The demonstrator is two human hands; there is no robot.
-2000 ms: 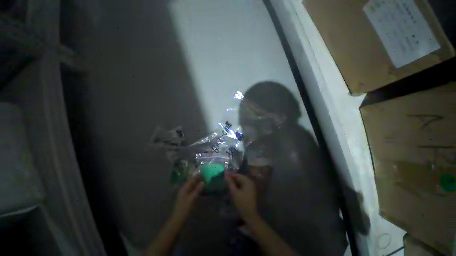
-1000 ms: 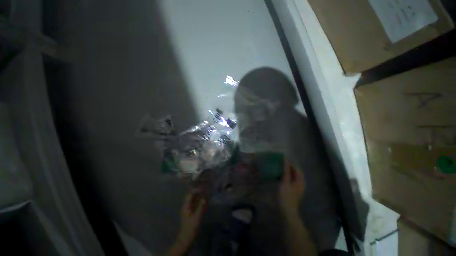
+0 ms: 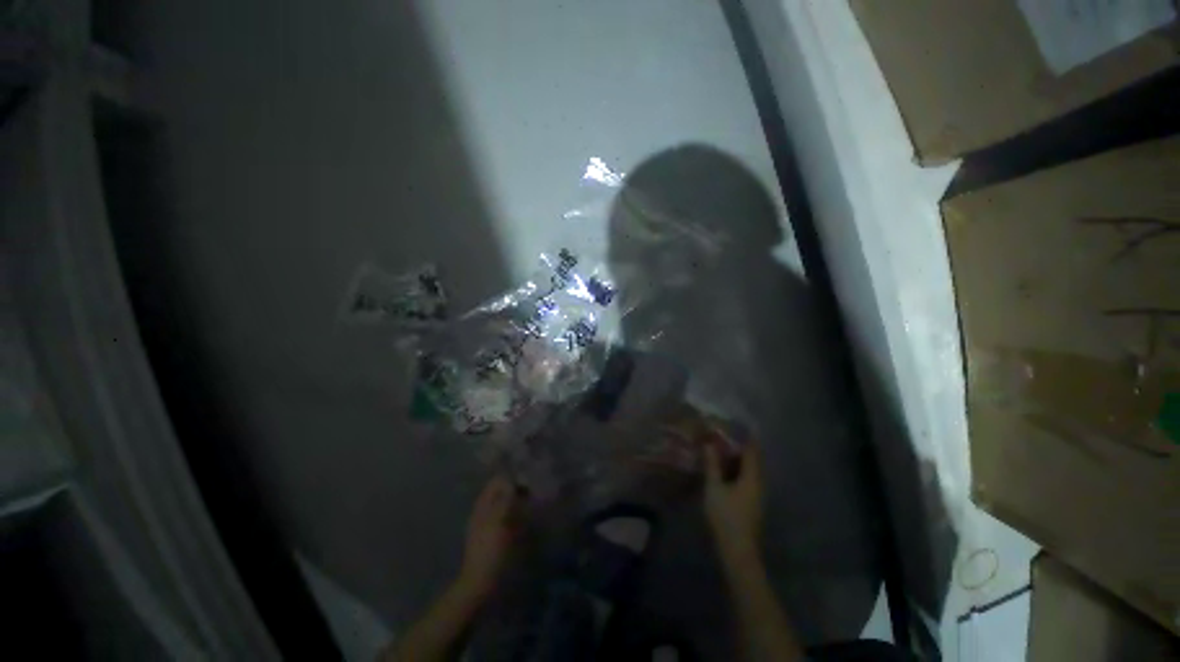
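Several clear plastic bags with dark printing (image 3: 524, 343) lie in a shiny, crinkled pile on the grey surface in front of me. A small green item (image 3: 423, 404) shows at the pile's left edge. My right hand (image 3: 732, 468) is closed on the right side of a clear bag with dark and reddish contents (image 3: 634, 440), nearest to me. My left hand (image 3: 494, 507) is at that bag's left side, dim and blurred; I cannot tell whether it grips it. A single printed bag (image 3: 399, 295) lies at the pile's upper left.
Brown cartons (image 3: 1074, 336) with dark marks stand along the right, beyond a pale ledge (image 3: 893, 259). A dark grey rack frame (image 3: 78, 259) runs down the left. My head's shadow falls across the surface. My shoes or legs (image 3: 608, 556) show at the bottom.
The green piece that was between my hands, then by my right hand, no longer shows there. My hands have moved apart, and my right hand is now on the clear bag.
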